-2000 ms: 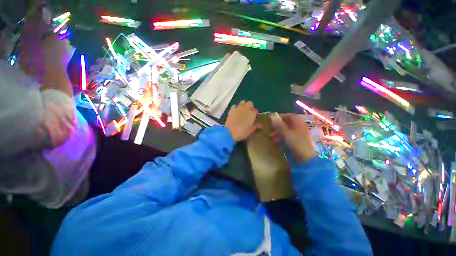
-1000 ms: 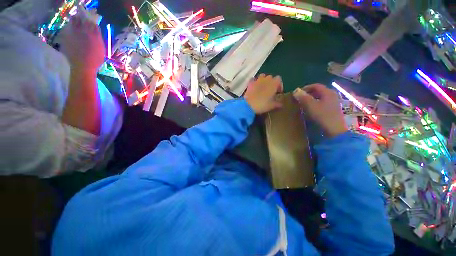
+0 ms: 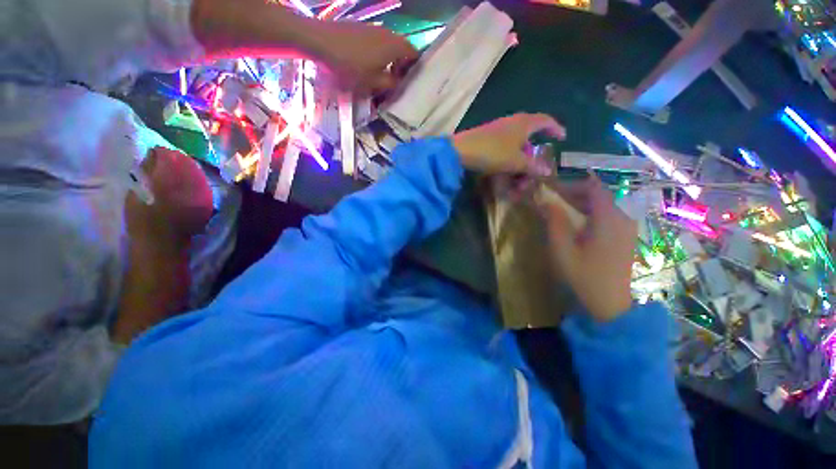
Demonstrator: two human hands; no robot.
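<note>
The brown-gold strip bundle [image 3: 524,275] stands lengthwise in front of me at the bench edge, its far end between my hands. My left hand [image 3: 506,149] is at that far end with fingers curled and apart from the thumb; a small pale spot shows between them, too blurred to identify. My right hand [image 3: 591,245] is over the bundle's right side, blurred, with a narrow pale piece [image 3: 562,205] at its fingers. The hand hides part of the bundle's right edge.
Light strips lie in a glowing heap at left [image 3: 291,119] and another at right [image 3: 733,302]. Pale paper wrapping [image 3: 449,69] lies ahead-left, with another person's hand [image 3: 371,57] touching its side. A metal post [image 3: 683,69] stands ahead-right.
My right hand has moved back toward me along the bundle with the pale piece. My left fingers have spread and shifted right. The other person's arm has reached across the left heap.
</note>
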